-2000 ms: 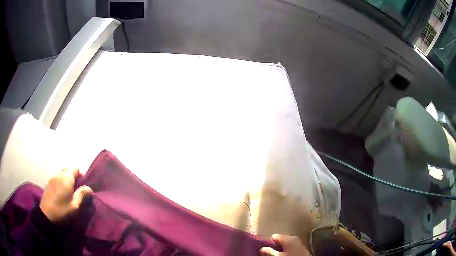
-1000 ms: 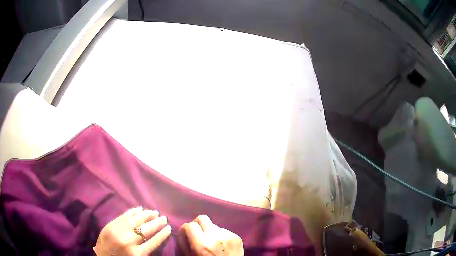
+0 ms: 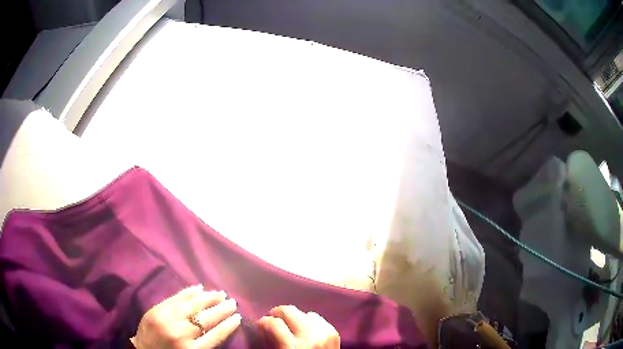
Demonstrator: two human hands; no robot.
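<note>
A plum garment [image 3: 171, 235] lies spread along the lower left and lower middle, its smooth border band curving down to the right. My left hand [image 3: 188, 320], with a ring on one finger, is on the garment at the bottom edge, fingers bent and close together on the cloth. My right hand [image 3: 297, 328] is just to its right, with curled fingers gripping the cloth. The fingertips are partly hidden and both hands are cut off by the lower edge. A cream padded form [image 3: 34, 163] shows at the left beyond the garment.
A white-covered ironing table [image 3: 273, 136] lies behind the garment, brown-stained at its right end [image 3: 403, 286]. The iron's orange-brown handle [image 3: 495, 335] is at the lower right. A white bar [image 3: 102, 68] slants at left. A blue-white hose [image 3: 533, 251] crosses at right, near another padded form [image 3: 591, 198].
My hands have moved from far apart on the garment's border to close together, lower on the cloth. The garment now lies spread out flatter. Since one second ago, the hands have barely shifted.
</note>
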